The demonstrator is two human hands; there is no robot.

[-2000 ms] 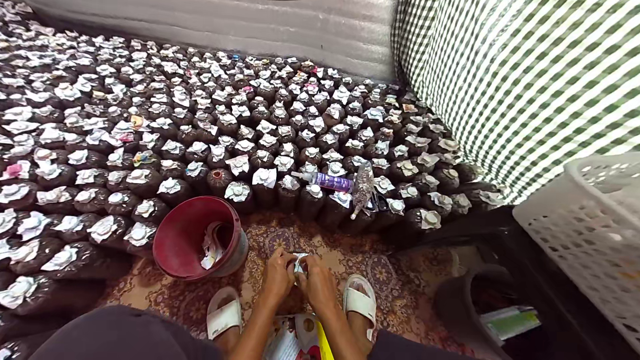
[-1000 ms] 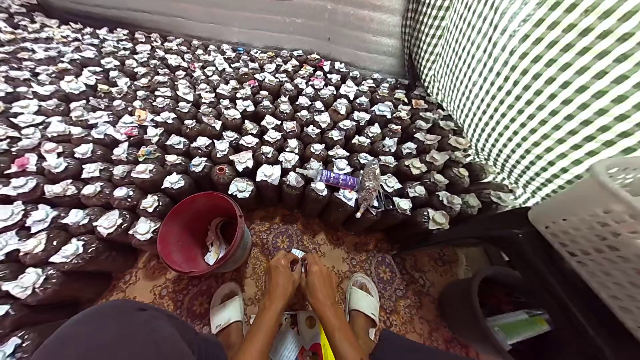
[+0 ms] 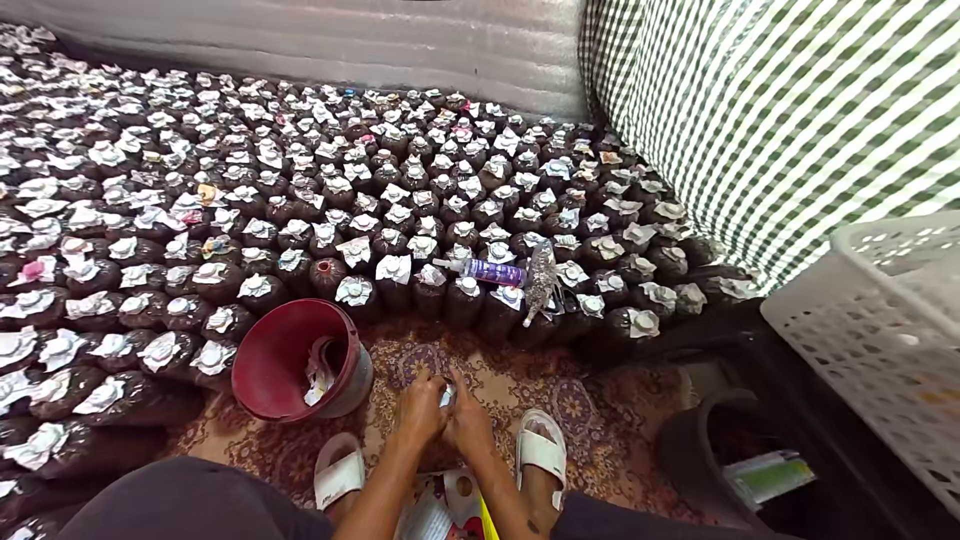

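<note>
Low between my knees, my left hand and my right hand meet around a small white piece, apparently paper, gripped between the fingers. To their left stands a red bucket with crumpled paper inside. Ahead of the hands, a purple-labelled bottle with a nozzle lies across the tops of dark filled bags, beside a clear plastic bag of grain-like material. One nearby bag has an uncovered reddish opening; most others carry white paper caps.
Packed bags reach back to a silvery quilted wall. A checkered net curtain hangs at the right, above a white perforated plastic crate. Below it stands a dark bucket holding a green-and-white item. Patterned floor covering lies underfoot.
My hands stay together around the small white piece, with their fingers shifted slightly. The red bucket, bottle and bags have not moved.
</note>
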